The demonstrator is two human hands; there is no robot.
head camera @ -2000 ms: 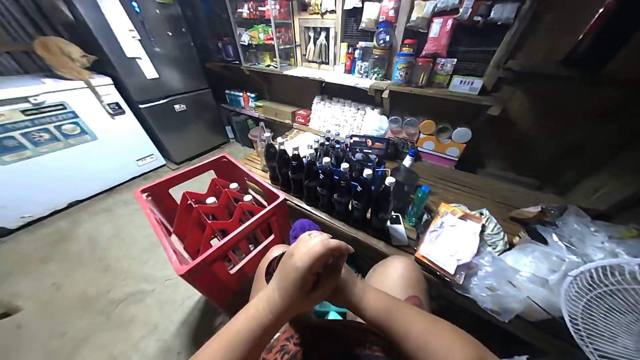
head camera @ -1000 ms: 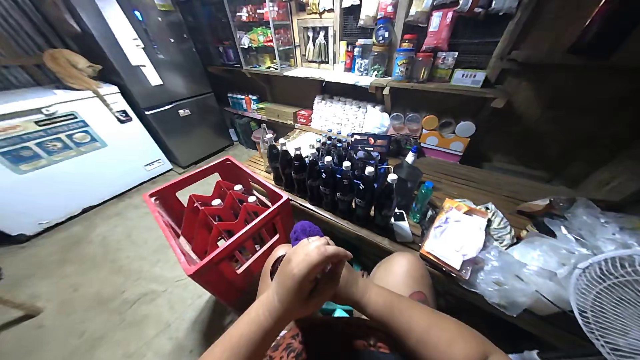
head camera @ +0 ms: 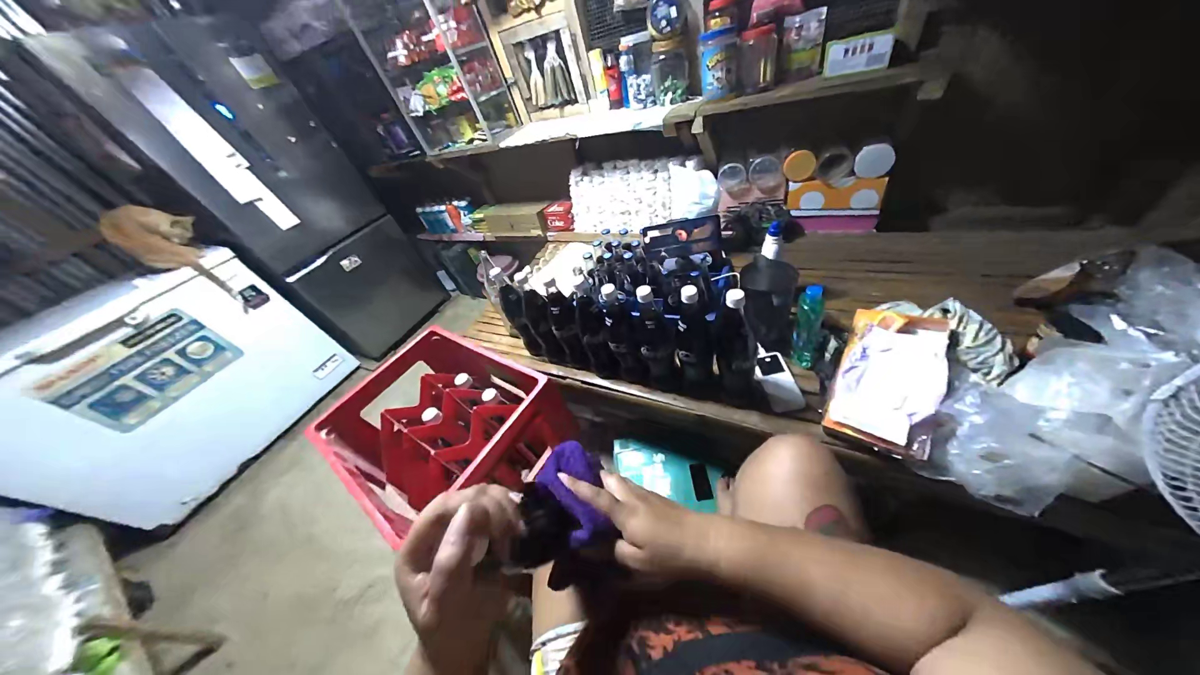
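Note:
My left hand (head camera: 459,562) is closed around the end of a dark bottle (head camera: 544,530), which lies tilted above my lap and is blurred. My right hand (head camera: 656,520) presses a purple cloth (head camera: 579,487) against the bottle's other part. To the left of my knees stands a red plastic crate (head camera: 422,450) with dividers and several white-capped bottles in it. Ahead, rows of dark cola bottles (head camera: 647,328) with white caps stand upright on the slatted wooden bench (head camera: 900,272).
A white chest freezer (head camera: 159,375) with a cat (head camera: 150,234) on it stands left, beside a dark refrigerator (head camera: 281,178). On the bench are a green bottle (head camera: 807,328), a white phone-like device (head camera: 778,380), papers (head camera: 891,384) and plastic bags (head camera: 1059,403). A fan (head camera: 1177,441) is at right.
My hands were together over my lap; now they are apart, with the dark bottle and the purple cloth between them. The view has tilted.

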